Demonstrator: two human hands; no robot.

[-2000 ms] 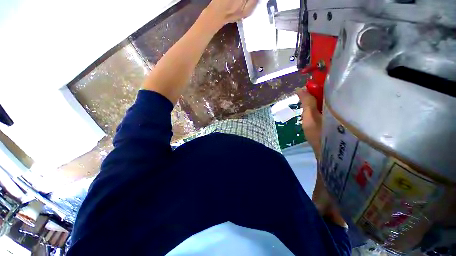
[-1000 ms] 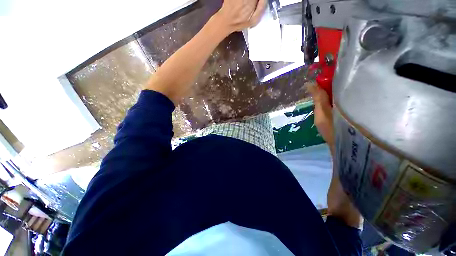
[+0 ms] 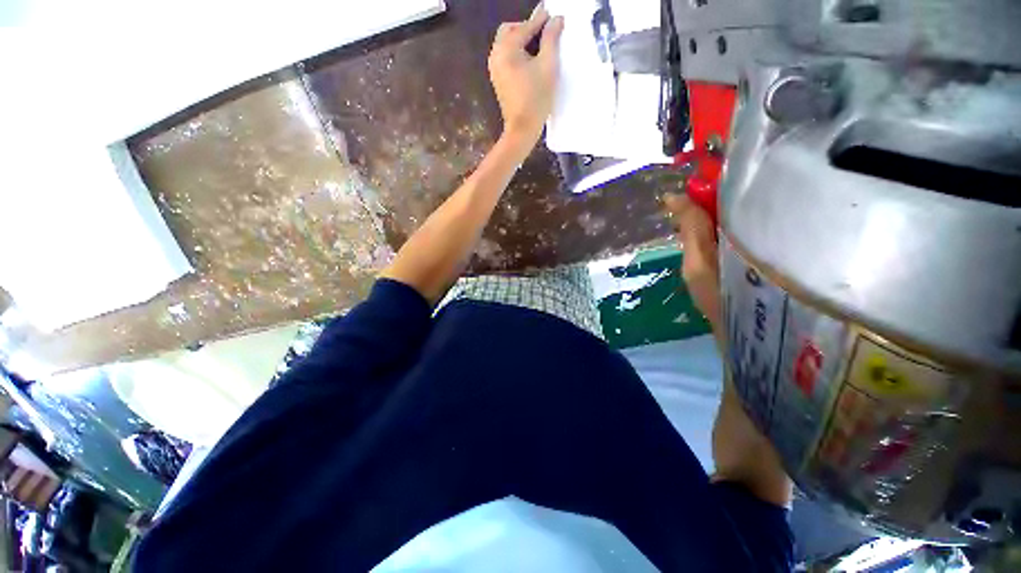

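Observation:
The cutting machine's grey motor housing (image 3: 884, 257) fills the right side. My right hand (image 3: 696, 241) is around the red handle (image 3: 708, 168), partly hidden behind the housing. My left hand (image 3: 528, 62) is at the top centre, thumb and fingers pinched together at the left edge of a white piece (image 3: 582, 112). The white piece lies over the shiny base plate (image 3: 614, 174), whose near corner shows. The narrow metal upright (image 3: 673, 95) stands left of the housing.
The white lay (image 3: 224, 56) covers the upper left of the worn brown table (image 3: 258, 213), with a side edge at far left. Green floor (image 3: 649, 311) with white scraps shows below the table edge. Cluttered items lie at lower left.
My left hand has turned more upright, and its forearm and sleeve have shifted right. The white piece now covers more of the base plate. My right hand stays on the handle.

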